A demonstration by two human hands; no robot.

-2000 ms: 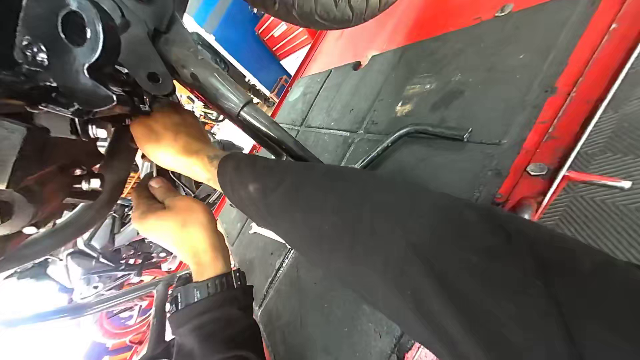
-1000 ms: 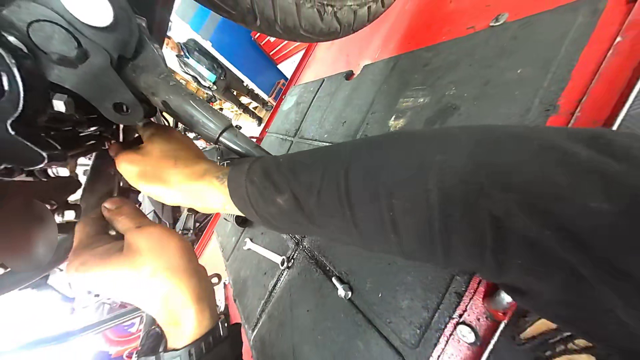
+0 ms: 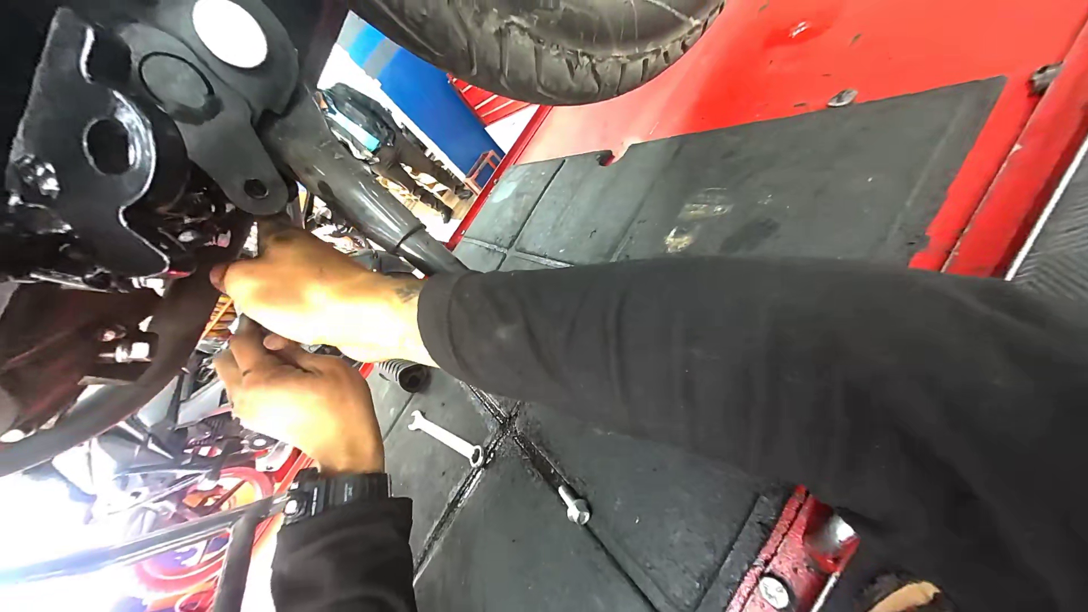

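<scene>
My right hand [image 3: 297, 289] reaches in from the right with its fingers curled against the dark underside of a motorcycle, below a black metal bracket [image 3: 183, 93]. Just beneath it, my left hand [image 3: 310, 399], with a black watch at the wrist, has its fingers bent up close to the right hand's. What either hand grips is hidden by fingers and shadow. A curved black tube [image 3: 161, 357] runs left of both hands. On the black mat lie a combination wrench [image 3: 446, 438] and a flanged bolt [image 3: 574, 506].
A tyre [image 3: 578, 51] hangs over the red platform [image 3: 765, 51] at the top. A dark frame tube [image 3: 357, 187] slants down behind my right hand. A ribbed black part [image 3: 404, 374] is beside my wrists. A person [image 3: 382, 144] stands in the background.
The view has shifted. My left hand's fingers are now closer under my right hand than a second ago. The right hand stays at the motorcycle's underside.
</scene>
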